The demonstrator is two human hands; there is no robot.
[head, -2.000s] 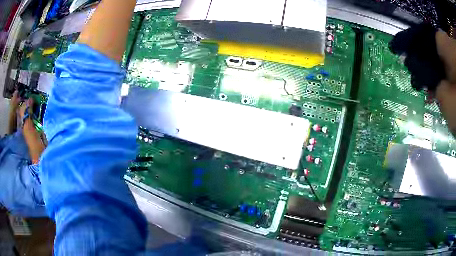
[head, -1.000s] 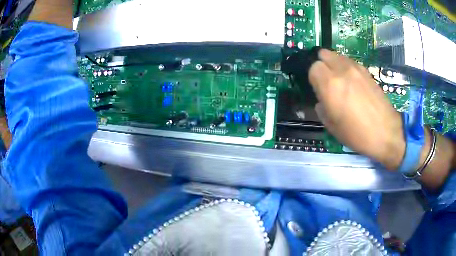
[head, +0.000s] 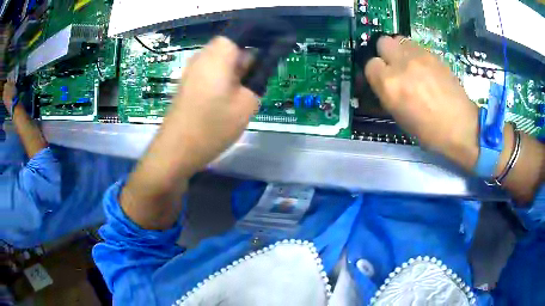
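Note:
A green circuit board [head: 299, 77] lies in front of me, with blue disc parts [head: 308, 100] near its front edge and a long silver heat sink [head: 239, 9] across it. My left hand [head: 215, 89], with black-covered fingertips, is blurred above the board's middle; whether it holds anything is hidden. My right hand [head: 418, 89] has its black-covered fingertips at the gap by the board's right end, near small red and white capacitors [head: 365, 21]. Its fingertips are bent and what they touch is hidden.
A silver conveyor rail [head: 334, 164] runs between me and the boards. More green boards lie left and right. Another person's hand and blue sleeve [head: 45, 179] are at the far left. A blue strap [head: 491, 131] with a thin cord and a bangle are on my right wrist.
My left hand has come into view from the upper left and now hovers over the board. My right hand remains near the board gap. The view has shifted, showing more to the left.

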